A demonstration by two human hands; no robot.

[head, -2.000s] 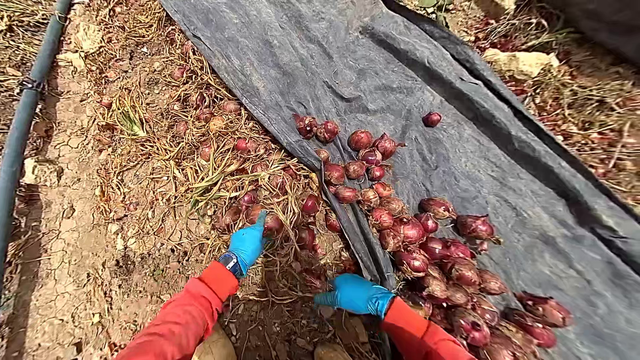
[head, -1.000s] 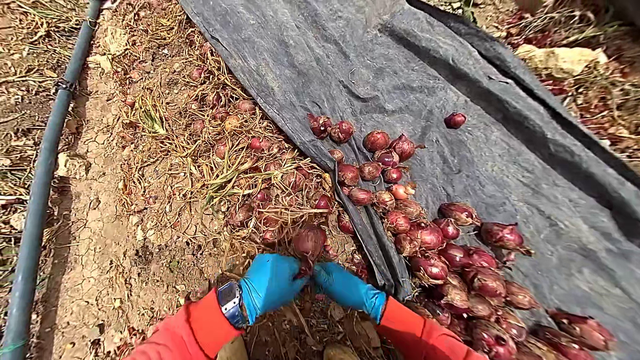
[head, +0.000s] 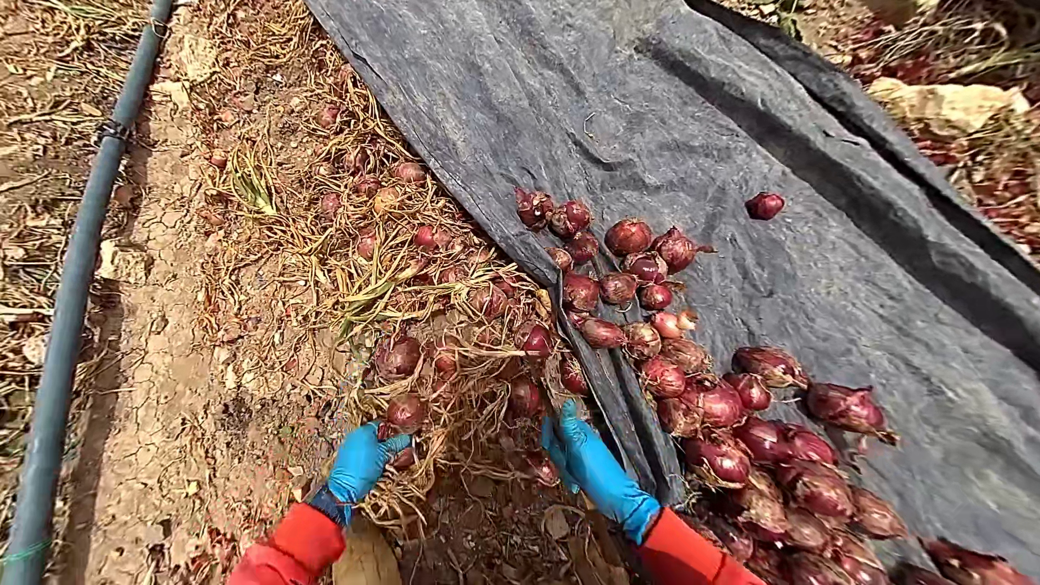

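My left hand (head: pixel 365 462), in a blue glove, has its thumb and fingers around a red onion (head: pixel 398 451) low on the ground; another red onion (head: pixel 406 413) sits just above the fingertips. The glove hides part of the held onion. My right hand (head: pixel 587 461), also blue-gloved, is held with its fingers apart and empty near the folded edge of a dark grey sheet (head: pixel 821 284). A pile of red onions (head: pixel 764 439) lies on the sheet to its right. More onions lie among dried onion tops (head: pixel 382 276) ahead of both hands.
A grey-blue pipe (head: pixel 75 284) runs along the left side over cracked soil (head: pixel 162 390). A pale rock (head: pixel 946 106) lies beyond the sheet at the upper right. One onion (head: pixel 764 205) lies apart on the sheet. A shoe tip (head: pixel 366 556) shows at the bottom.
One second ago my hands were together at an onion with its top up; now they are apart, the left on a low onion to the left, the right beside the sheet's edge.
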